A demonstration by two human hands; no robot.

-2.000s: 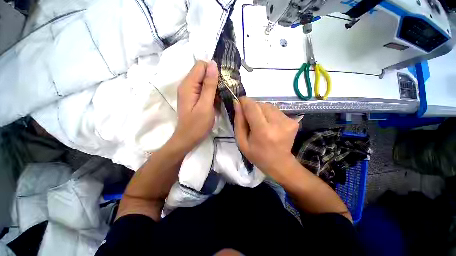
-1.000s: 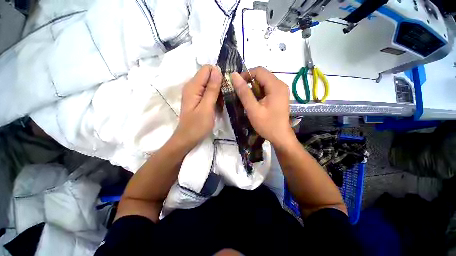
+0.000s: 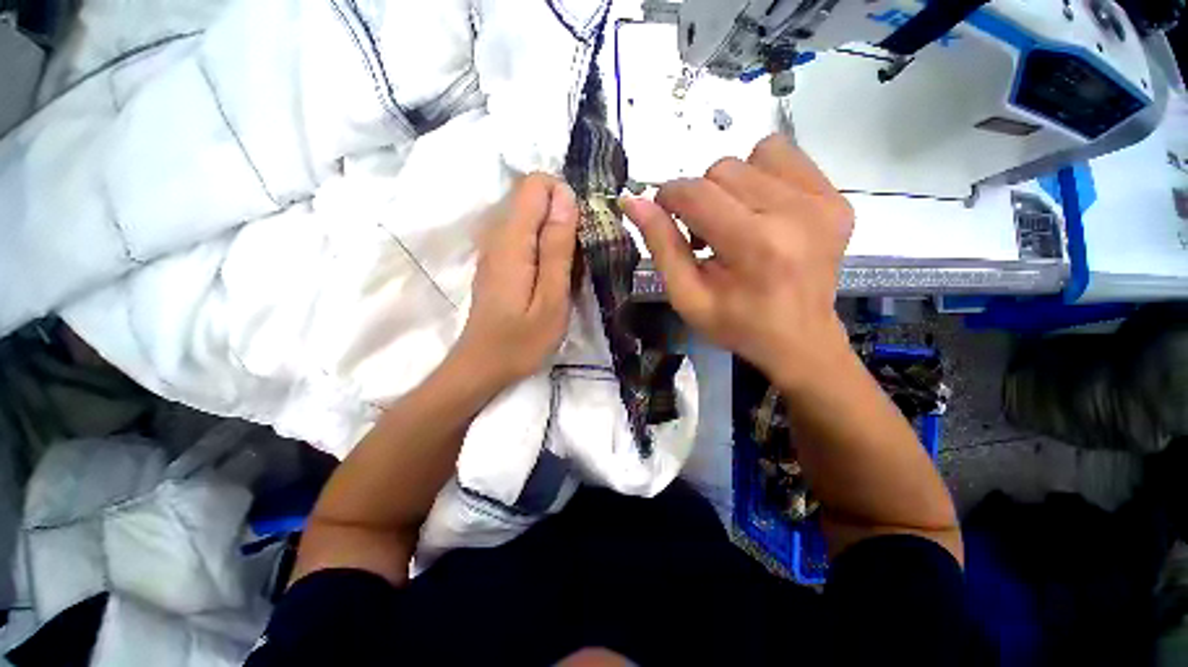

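A dark plaid strip with a cream-yellow band [image 3: 602,224] runs along the edge of the bulky white padded garment [image 3: 326,248]. My left hand [image 3: 524,274] pinches the garment and plaid edge between thumb and fingers, left of the band. My right hand [image 3: 756,248] is just right of the band, thumb tip at the plaid edge and fingers curled. Whether it pinches a thread or the small tool is too small and hidden to tell. The scissors are hidden behind my right hand.
The sewing machine head [image 3: 912,65] is at the upper right, above its white table [image 3: 899,215]. A blue basket [image 3: 769,528] with plaid pieces stands below the table, partly behind my right forearm. More white padded cloth [image 3: 169,534] lies at the lower left.
My right hand has moved right and slightly up from the plaid, over the scissors, with its fingers more curled. My left hand stays in nearly the same place.
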